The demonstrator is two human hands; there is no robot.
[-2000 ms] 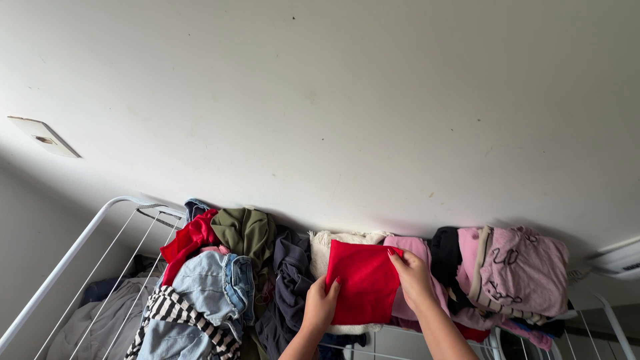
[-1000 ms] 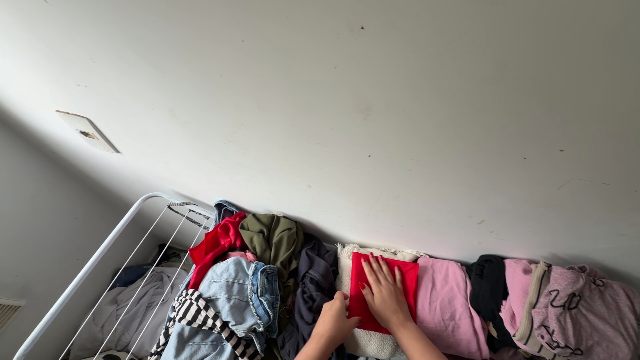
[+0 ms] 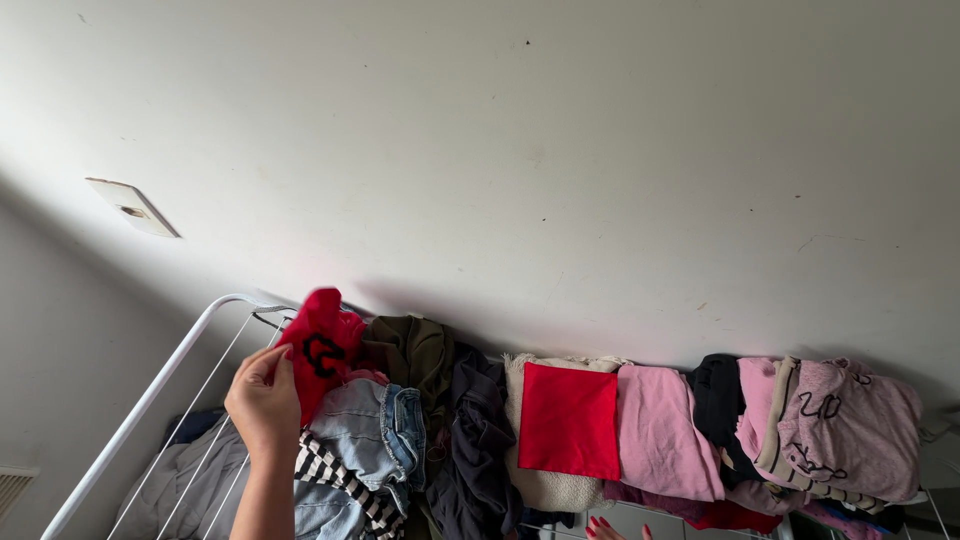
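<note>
My left hand [image 3: 266, 397] pinches a red garment with a black mark [image 3: 319, 356] and holds it up at the left of the clothes. Only the fingertips of my right hand [image 3: 613, 529] show at the bottom edge, below the folded clothes; they touch no cloth that I can see. A folded red cloth [image 3: 568, 420] lies flat on a cream knitted textile [image 3: 551, 491], beside a folded pink garment [image 3: 664, 431]. Near my left hand are light blue denim [image 3: 352, 424], a black-and-white striped cloth [image 3: 349, 480] and an olive garment [image 3: 416, 360].
A white metal drying rack [image 3: 142, 397] bears the clothes along a pale wall [image 3: 525, 150]. Dark garments [image 3: 476, 442], a black garment [image 3: 716, 397] and a pink lettered garment [image 3: 847, 427] lie on it too. Grey fabric [image 3: 172, 480] shows beneath the wires. A wall plate [image 3: 133, 208] is at upper left.
Both hands have left the folded red cloth, which now lies on the cream textile. My left hand has moved left and lifted another red garment. My right hand has drawn down to the bottom edge.
</note>
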